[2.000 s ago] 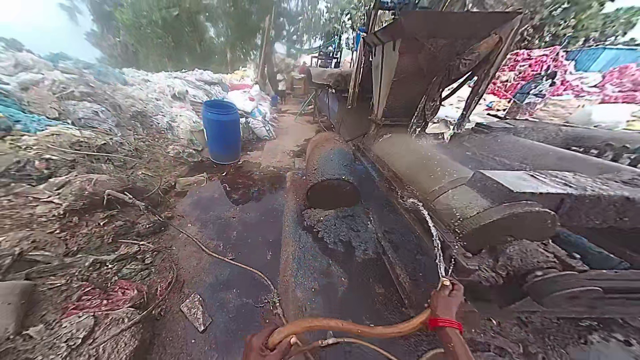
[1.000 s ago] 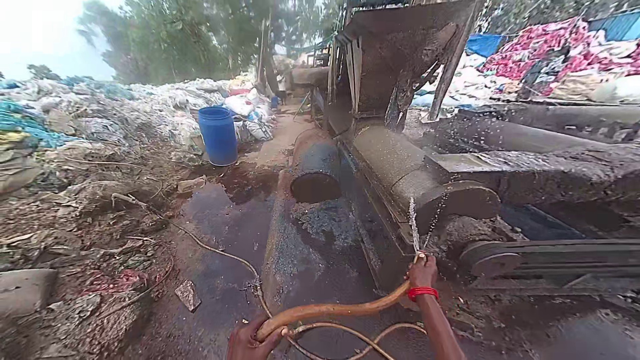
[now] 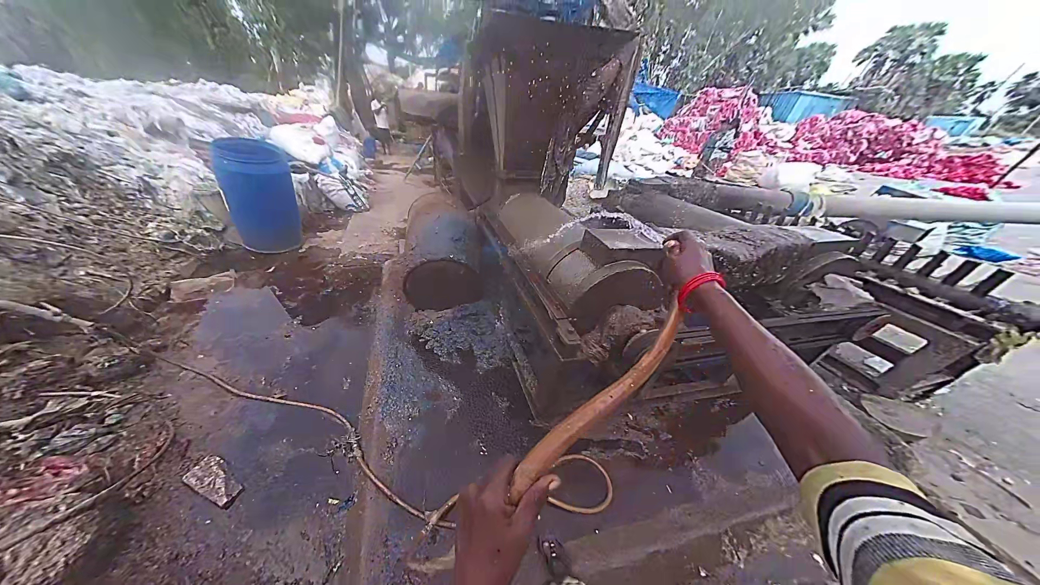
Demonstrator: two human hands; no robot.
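Observation:
A tan, flexible water hose (image 3: 597, 410) runs between my two hands. My left hand (image 3: 497, 512) grips it low in the middle of the view. Higher and to the right, my right hand (image 3: 686, 264), with a red band at the wrist, is closed around its outlet end. Water sprays from there leftward over a mud-coated metal cylinder (image 3: 540, 223) of a large machine. Above the cylinder stands a rusty metal hopper (image 3: 536, 97). Left of the machine, a second metal drum (image 3: 443, 248) lies on the wet ground with its dark round end facing me.
A blue plastic barrel (image 3: 258, 195) stands at the left before heaps of plastic waste (image 3: 130, 122). A thinner hose line (image 3: 276, 400) trails over the puddled ground, near a loose stone (image 3: 213, 481). Machine frames and a long pipe (image 3: 926, 209) extend right. A distant person (image 3: 380, 122) stands behind.
My right hand has risen with the hose end, and the water now arcs left over the cylinder instead of spraying upward. My left hand still holds the hose. The view has swung right.

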